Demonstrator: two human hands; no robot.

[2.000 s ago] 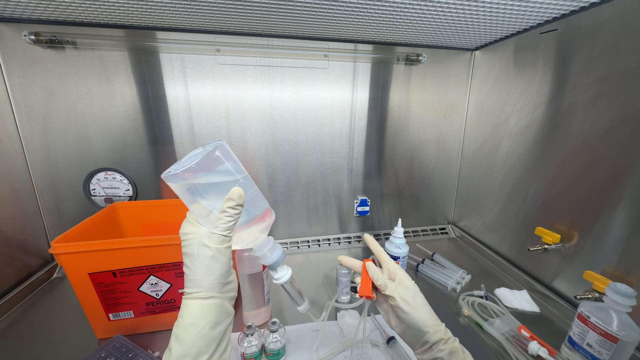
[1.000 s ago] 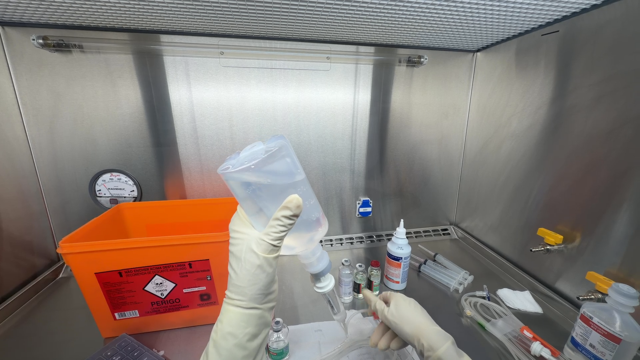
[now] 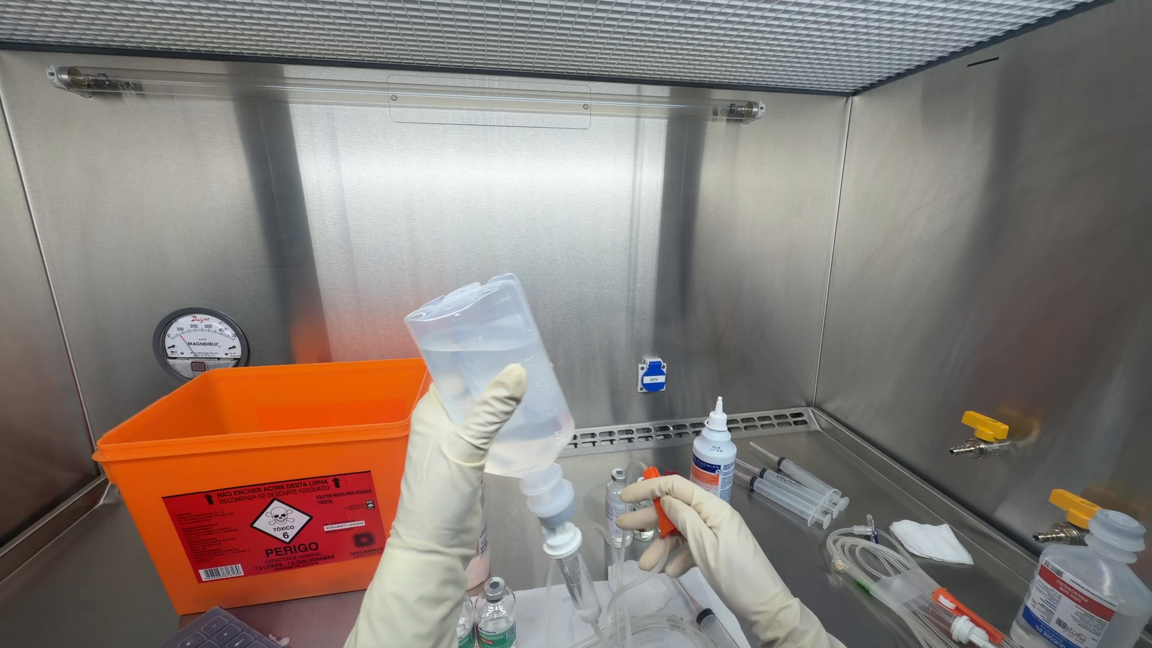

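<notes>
My gloved left hand (image 3: 450,468) grips a clear plastic infusion bottle (image 3: 490,369), tilted with its neck down and partly filled with clear liquid. A drip chamber (image 3: 574,576) with tubing hangs from the bottle's port. My gloved right hand (image 3: 702,531) holds an orange roller clamp (image 3: 663,506) between thumb and fingers, to the right of the drip chamber. Behind that hand are small glass vials (image 3: 616,504), partly hidden, and a white dropper-tipped bottle (image 3: 714,454). Below the left hand stand glass vials with green labels (image 3: 496,616). A syringe (image 3: 711,621) lies under the right hand.
An orange toxic-waste box (image 3: 270,504) stands at left, near a pressure gauge (image 3: 200,342) on the steel wall. At right are syringes (image 3: 792,486), coiled tubing (image 3: 864,558), gauze (image 3: 931,542), another plastic bottle (image 3: 1071,585) and yellow valves (image 3: 985,426). A keypad (image 3: 220,630) sits at lower left.
The infusion bottle was tilted further over two seconds ago and now stands steeper. My right hand dipped lower among the tubing, and has come up with the orange clamp showing again.
</notes>
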